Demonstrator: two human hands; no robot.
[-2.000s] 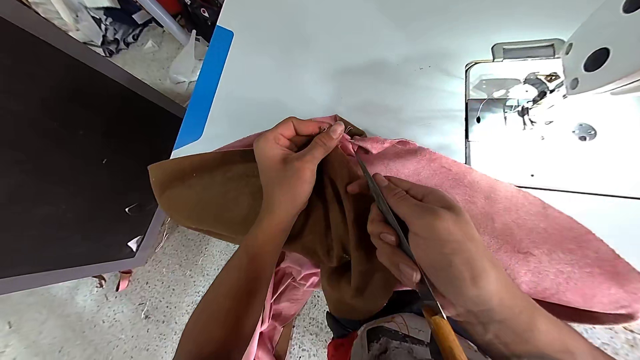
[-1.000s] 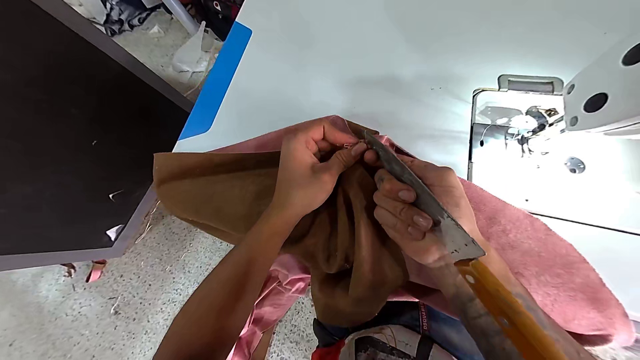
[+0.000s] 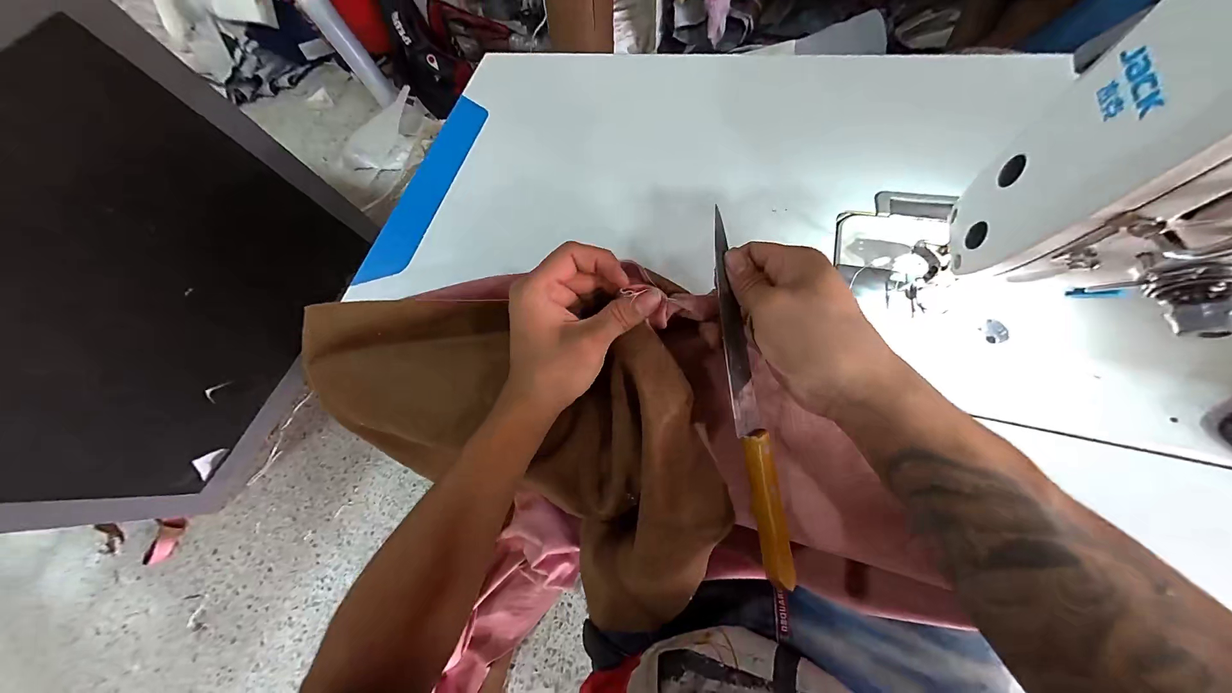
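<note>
Brown fabric (image 3: 414, 375) with pink fabric (image 3: 828, 472) under and beside it lies over the front edge of a white sewing table (image 3: 597, 154) and hangs down. My left hand (image 3: 568, 318) pinches a gathered pink edge with loose threads between thumb and fingers. A knife with a wooden handle (image 3: 767, 510) is held by its blade in my right hand (image 3: 789, 308), the tip pointing away from me and the handle hanging towards my lap. The fingers of that hand also touch the pink edge; their exact grip is partly hidden.
A lit industrial sewing machine (image 3: 1078, 183) stands on the right of the table, its needle area right of my right hand. A dark board with a grey rim (image 3: 164, 289) is at the left. Bags and cloth lie on the floor beyond.
The knife has swung from a slant to nearly upright in view, its blade now farther from my left hand. My right hand has moved away from my left, with the pink edge stretched between them.
</note>
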